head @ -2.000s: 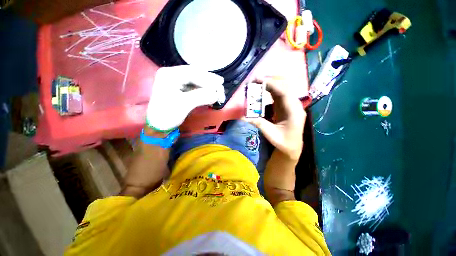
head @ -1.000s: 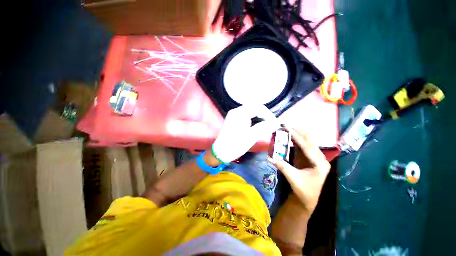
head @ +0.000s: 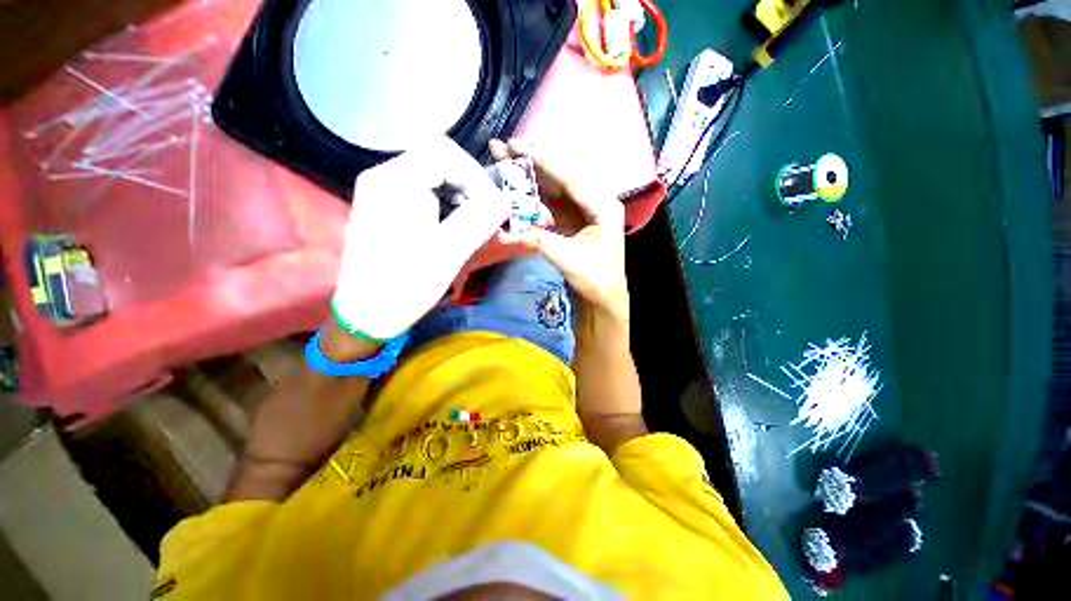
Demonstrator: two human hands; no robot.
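Note:
My right hand (head: 576, 229), bare, holds a small pale rectangular piece (head: 517, 195), perhaps a circuit board, between thumb and fingers. My left hand (head: 411, 235), in a white knit glove, has its fingertips together at the left edge of the piece. Whether they grip it or something thin is too blurred to tell. Both hands are above the near edge of the red surface (head: 270, 264). The square black housing (head: 505, 71) with its large white disc lies just beyond them.
Thin white strips (head: 123, 112) and a yellow and silver assembly (head: 68, 279) lie on the left. On the green bench (head: 940, 294) are orange-handled scissors (head: 658, 41), a power strip (head: 693, 117), a solder spool (head: 813, 181), a white strip pile (head: 832, 393) and dark bundles with white ends (head: 869, 505).
The view has shifted, showing more of the bench. The gloved fingertips, apart from the piece two seconds ago, are now at its edge. The right hand still holds the piece.

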